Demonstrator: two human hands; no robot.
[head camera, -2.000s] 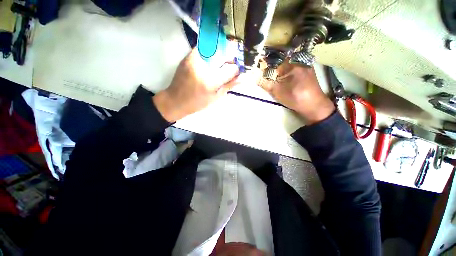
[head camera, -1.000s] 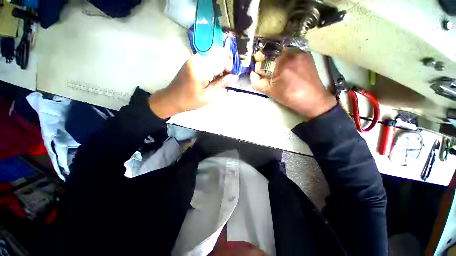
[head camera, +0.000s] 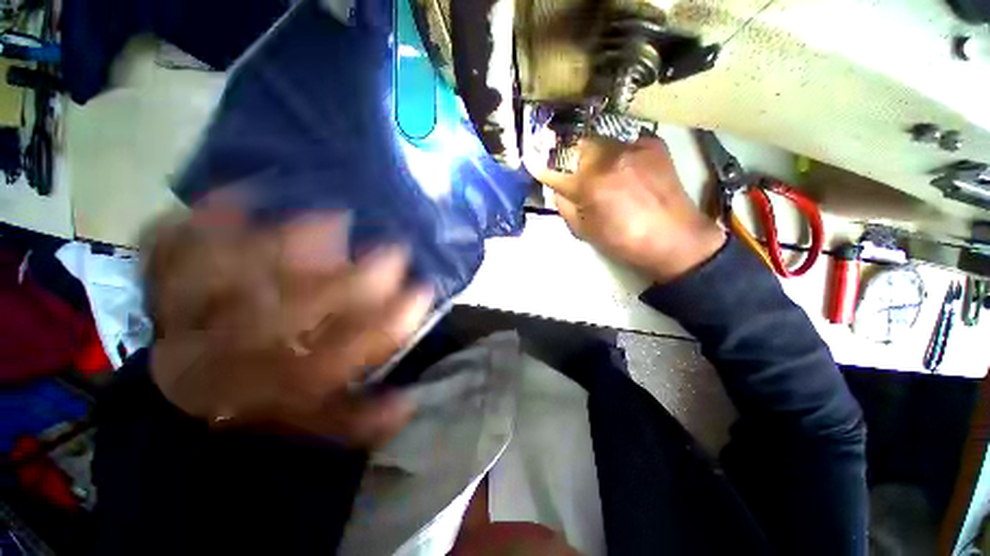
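A navy fabric piece (head camera: 315, 141), smooth and dull with a shiny lit part, lies left of the needle area and hangs over the table's front edge. My left hand (head camera: 288, 315) is large and blurred over its lower left part; whether it grips the fabric cannot be told. My right hand (head camera: 630, 201) is at the needle area, right of the fabric, fingertips partly hidden by small metal parts. The cream sewing machine head (head camera: 836, 98) is above it. The teal lamp bar (head camera: 415, 98) shines on the fabric.
Red-handled scissors (head camera: 798, 228) lie right of my right hand. Beyond them are a red cylinder (head camera: 842, 288), a round clear case (head camera: 890, 302) and a thin dark tool (head camera: 942, 326). A dark fabric heap (head camera: 141, 38) is at the back left. White fabric (head camera: 109, 299) hangs below the table's left edge.
The navy fabric now spreads out left of the needle and over the front edge. My left hand has moved left and toward me. My right hand stays by the needle area.
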